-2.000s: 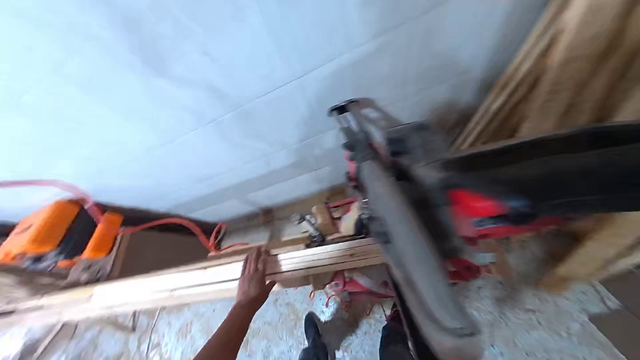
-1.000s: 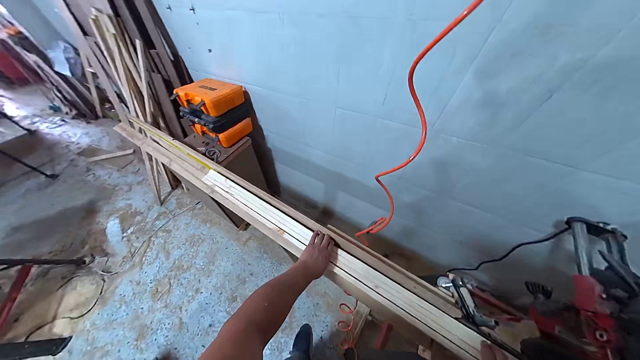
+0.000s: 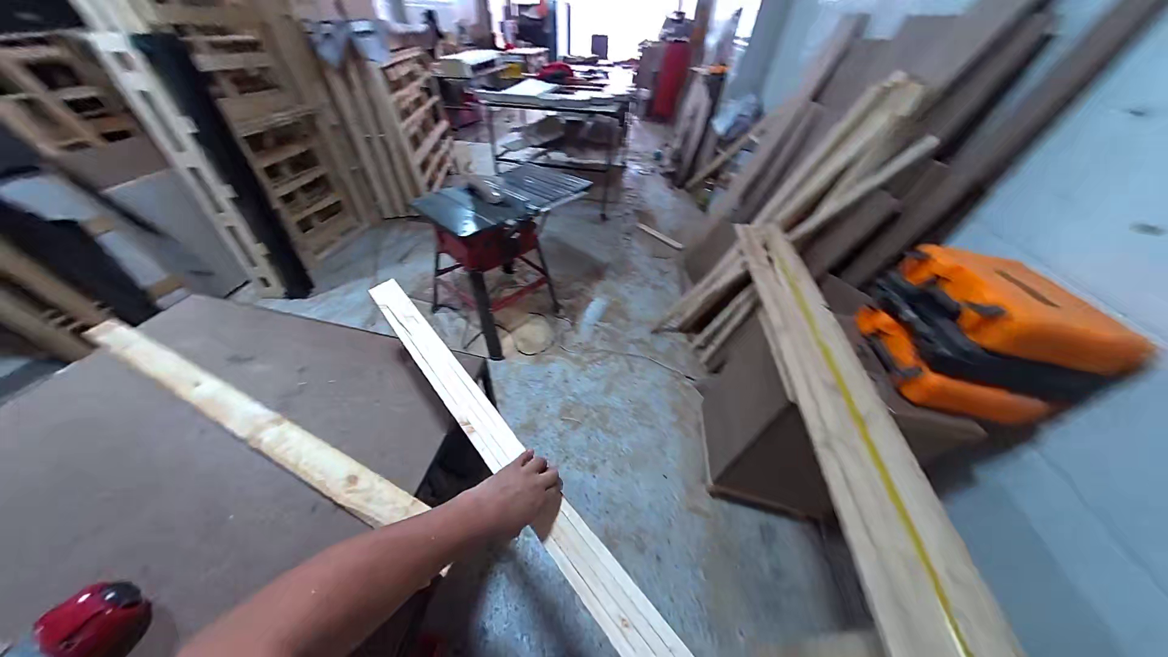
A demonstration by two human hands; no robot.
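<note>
My left hand (image 3: 522, 493) is closed around a bundle of long pale wood strips (image 3: 456, 388), which slants from the lower middle up toward the brown worktable. The strips lie side by side, their far ends over the table's edge. My right hand is out of the frame. Left of the bundle, a single wooden board (image 3: 274, 438) rests on the worktable (image 3: 301, 365). To the right, a yellow measuring tape (image 3: 853, 411) runs along a long plank (image 3: 821, 365).
A red power tool (image 3: 91, 620) lies on the worktable at lower left. A table saw (image 3: 502, 205) stands ahead. Orange cases (image 3: 1031, 319) sit beside the plank at right, near leaning boards (image 3: 821, 173). Wooden pallets (image 3: 283, 155) stand at left.
My left hand has lifted the wood strips off the long plank and carried them left, to the worktable. The view has swung far to the left.
</note>
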